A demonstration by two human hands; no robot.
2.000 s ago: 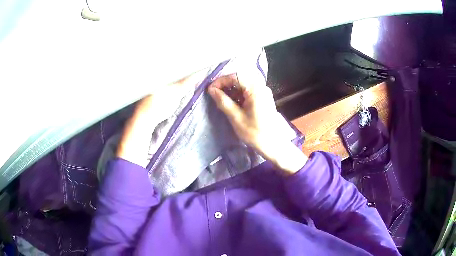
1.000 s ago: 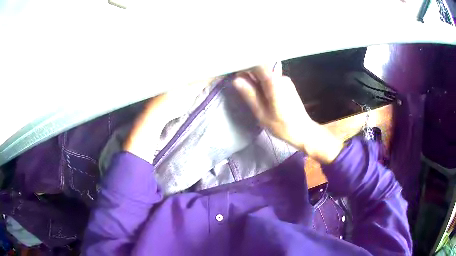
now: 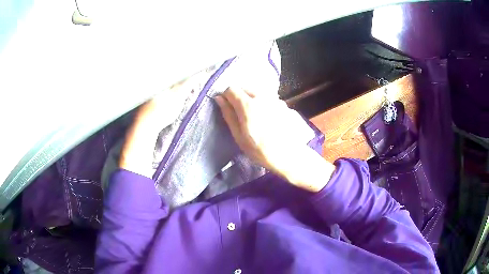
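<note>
A garment (image 3: 187, 155) with its pale grey-white side outward lies across my lap and up against the table edge. A narrow purple seam strip (image 3: 187, 120) runs diagonally along it. My right hand (image 3: 249, 126) is over the cloth just right of the strip, thumb and fingers pinched together at the seam. A thin dark sliver shows at these fingertips, too small to name. My left hand (image 3: 147, 128) is at the left side of the garment. Its fingers are lost in glare and behind the table edge. A small white label (image 3: 227, 165) shows inside the garment.
The white table (image 3: 161, 43) is overexposed, its curved edge crossing above my hands. Dark purple garments (image 3: 80, 182) are piled at left. At right are a wooden drawer (image 3: 348, 118) beside a dark cavity, a silvery tangle (image 3: 390, 111), a dark stitched garment piece (image 3: 383, 134) and hanging dark cloth (image 3: 434, 134).
My right hand was raised higher and further right, blurred, one second ago; it is now back down at the seam with fingertips together. The camera view has also shifted.
</note>
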